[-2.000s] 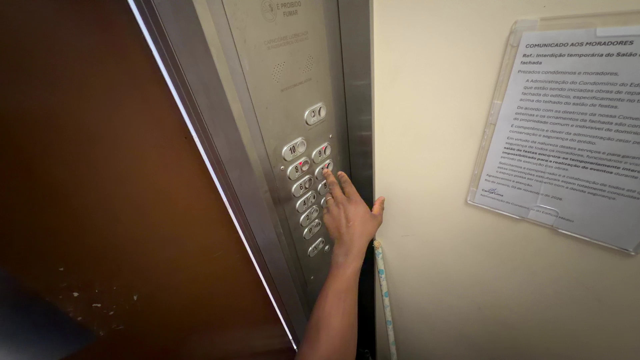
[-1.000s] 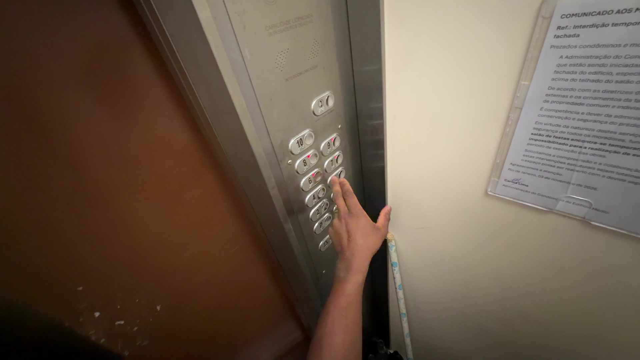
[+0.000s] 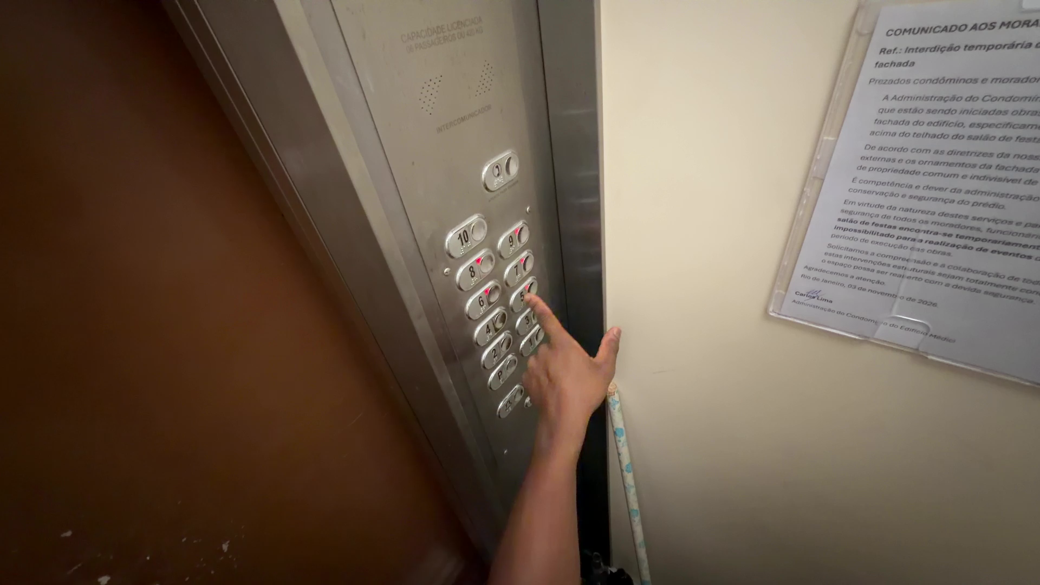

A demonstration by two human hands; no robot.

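My left hand point(image 3: 569, 378) reaches up to a brushed-metal elevator button panel point(image 3: 443, 166), its back toward me. The index fingertip touches the round part of the 5 button point(image 3: 522, 296); the thumb points up and apart, and the other fingers are curled. Red light shows at the 9 button point(image 3: 513, 240), 8 button point(image 3: 474, 270), 7 button point(image 3: 519, 268), 6 button point(image 3: 483, 300) and 5 button. My hand partly covers the lower right buttons. My right hand is not in view.
A brown door or panel point(image 3: 203, 325) fills the left side, beside a metal frame point(image 3: 325, 187). On the cream wall point(image 3: 707, 422) at the right hangs a printed notice in a clear holder point(image 3: 934, 179). A patterned pole point(image 3: 626, 471) stands by the wall's edge.
My left hand has moved down the right button column from around the 7 button to the 5 button. Its fingers were more extended before; now mainly the index finger points out.
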